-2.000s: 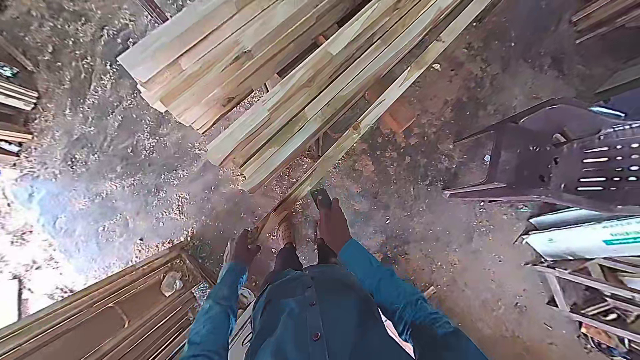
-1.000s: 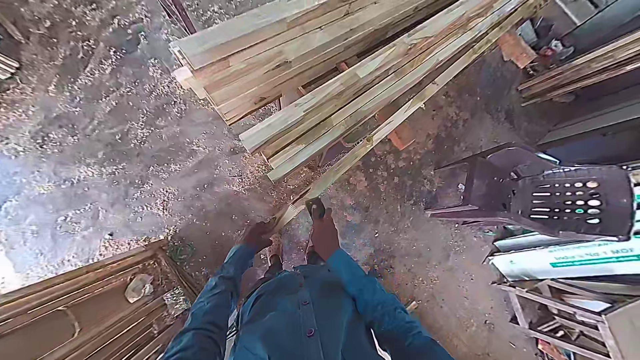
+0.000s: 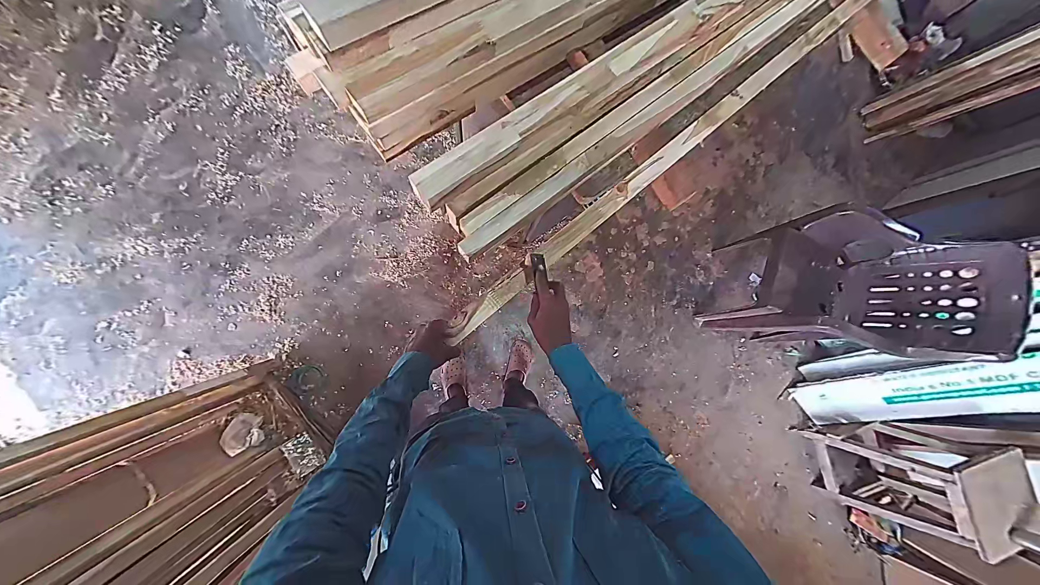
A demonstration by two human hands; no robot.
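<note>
My left hand grips the near end of a long, narrow wooden strip, which runs up and to the right beside a stack of planks. In my right hand is a small dark hand tool, its exact kind too small to tell; its head lies against the strip a little beyond my left hand. More light planks lie stacked behind. My fingertips are partly hidden by my hands.
A dark plastic chair stands at the right, above a white printed board and a wooden frame. Framed wooden panels lie at the lower left. Shavings cover the floor. More boards lie at the upper right.
My right hand with the tool has come to lie over the strip, where two seconds ago it was just beside it. My left hand stays at the strip's end. The view has shifted.
</note>
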